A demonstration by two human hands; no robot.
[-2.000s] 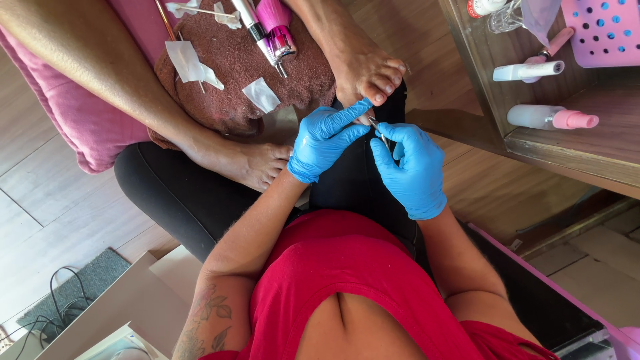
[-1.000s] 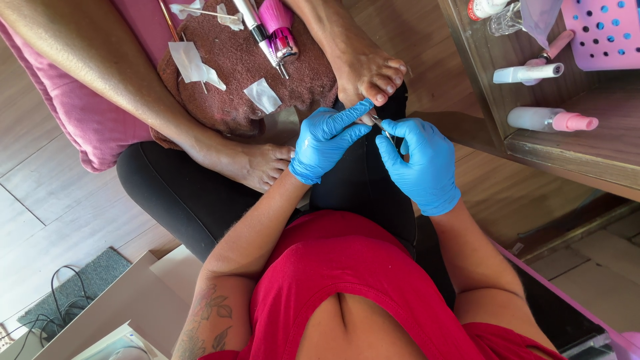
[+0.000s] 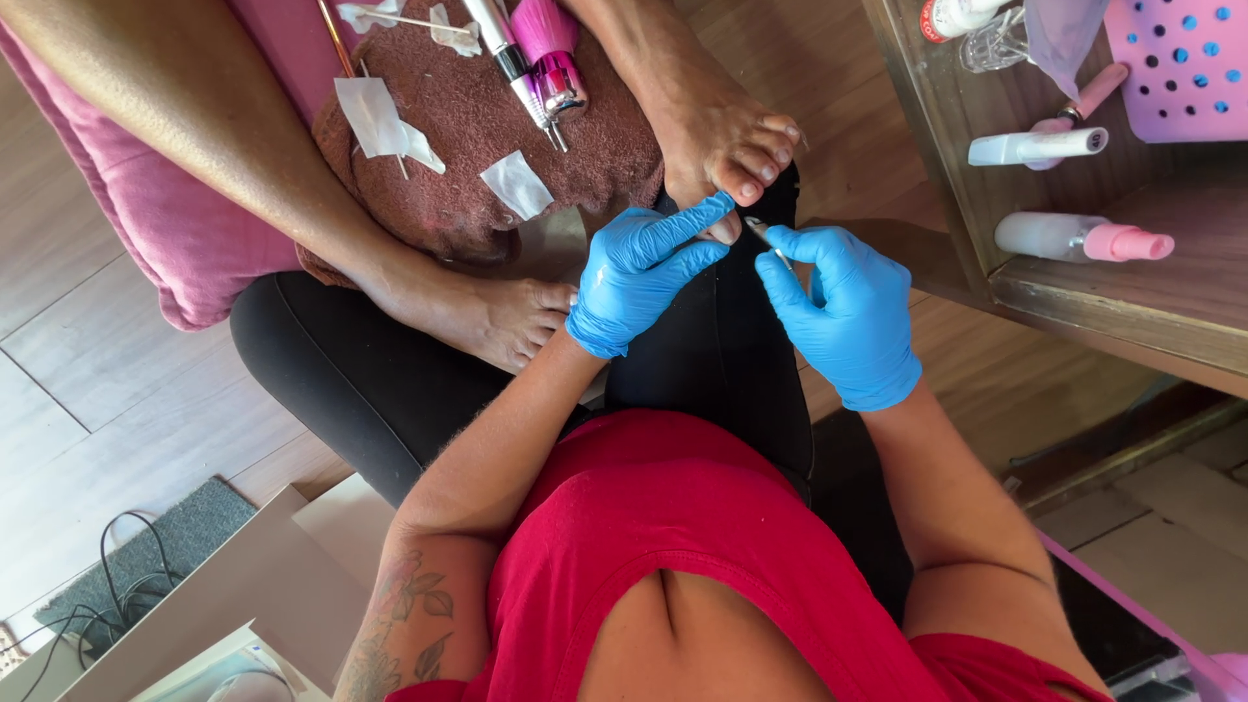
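Note:
My left hand (image 3: 639, 273), in a blue glove, holds the big toe (image 3: 723, 228) of another person's foot (image 3: 717, 127) between its fingers. Just right of that toe, my right hand (image 3: 843, 307), also gloved in blue, grips a small metal tool (image 3: 768, 240), its tip close to the toe; its exact kind is hard to tell. The person's other foot (image 3: 487, 314) rests on my black-clad leg, left of my left hand. A brown towel (image 3: 429, 205) lies between the feet, bearing an electric nail drill (image 3: 512, 68), a pink brush (image 3: 548, 49) and white wipes (image 3: 519, 185).
At the right, a wooden shelf unit (image 3: 1121, 292) holds a spray bottle with a pink cap (image 3: 1048, 237), a white-capped bottle (image 3: 1038, 146) and a pink perforated basket (image 3: 1185, 68). A pink cushion (image 3: 185, 234) lies under the person's leg. Black cables (image 3: 127, 585) lie at the lower left.
My right hand has shifted slightly away from the toe, with the metal tool still in its fingers. My left hand stays at the toe.

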